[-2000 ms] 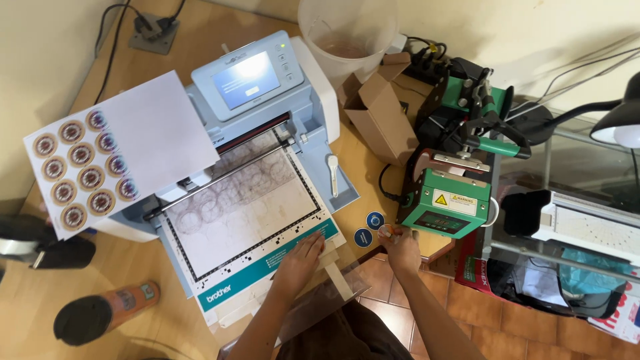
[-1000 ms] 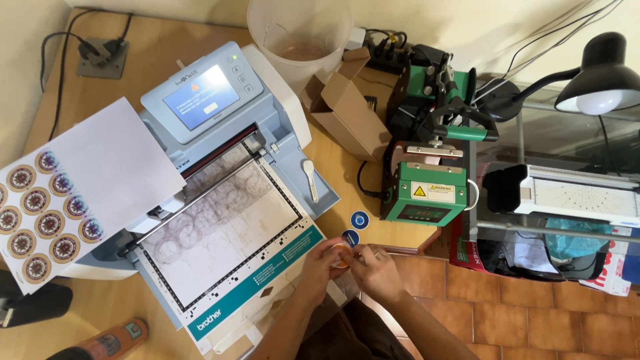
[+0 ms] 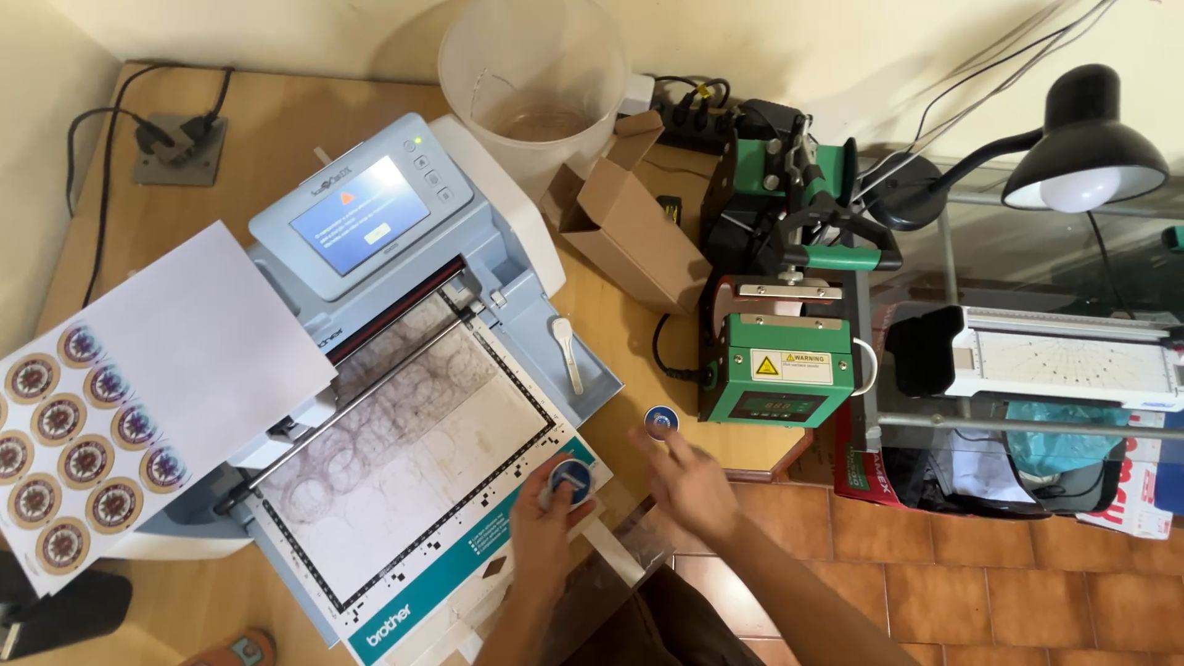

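My left hand (image 3: 546,518) holds a round blue sticker or disc with a white rim (image 3: 571,482) between thumb and fingers, over the corner of the teal-edged Brother cutting mat (image 3: 407,615). My right hand (image 3: 689,481) reaches with its fingertips to a second round blue piece (image 3: 660,422), which lies on the wooden table; whether the fingers grip it cannot be told. The mat, scuffed with circular marks, lies in the Brother cutting machine (image 3: 518,305), whose lit screen (image 3: 361,215) shows a warning triangle.
Sheets printed with round emblems (image 3: 88,462) lie over the machine's left side. A white plastic tool (image 3: 566,354) rests on its right edge. Behind stand a clear plastic bucket (image 3: 532,83) and an open cardboard box (image 3: 638,231). A green mug press (image 3: 786,370) and a black desk lamp (image 3: 1082,148) are at right.
My hands, close together one second ago, are now apart. The left one has moved over the mat corner with a blue disc; the right one has gone to the disc on the table.
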